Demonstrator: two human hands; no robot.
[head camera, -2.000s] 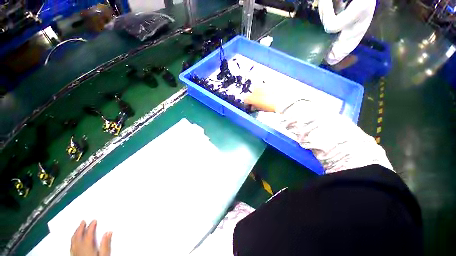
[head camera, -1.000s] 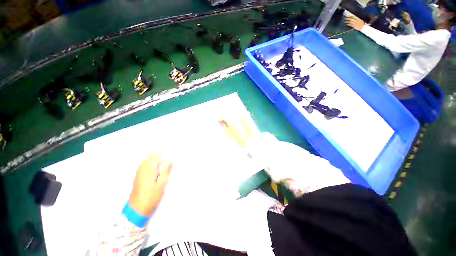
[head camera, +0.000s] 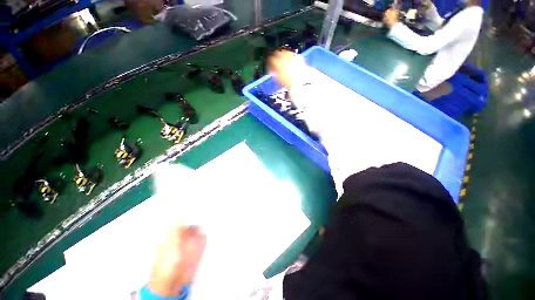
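Observation:
My right hand (head camera: 283, 65) is blurred and reaches over the far left corner of the blue bin (head camera: 375, 88); whether it holds anything cannot be told. Dark pieces (head camera: 293, 111) lie along the bin's left side, partly hidden by my sleeve. My left hand (head camera: 179, 258), blurred, with a blue wristband, is over the white paper sheets (head camera: 246, 193); its fingers cannot be made out. A pale blurred shape (head camera: 173, 179) shows just beyond it.
Circuit boards (head camera: 125, 153) with cords lie in a row on the green conveyor belt (head camera: 100, 126), beyond its pale worn edge. A bagged dark bundle (head camera: 199, 21) lies at the back. A person in white (head camera: 440, 50) sits beyond the bin. A black sleeve or cloth fills the lower right.
My right hand has moved from the paper to the bin's far left corner. My left hand is lower in the picture. The view has shifted, and the black block at the left is mostly out of view.

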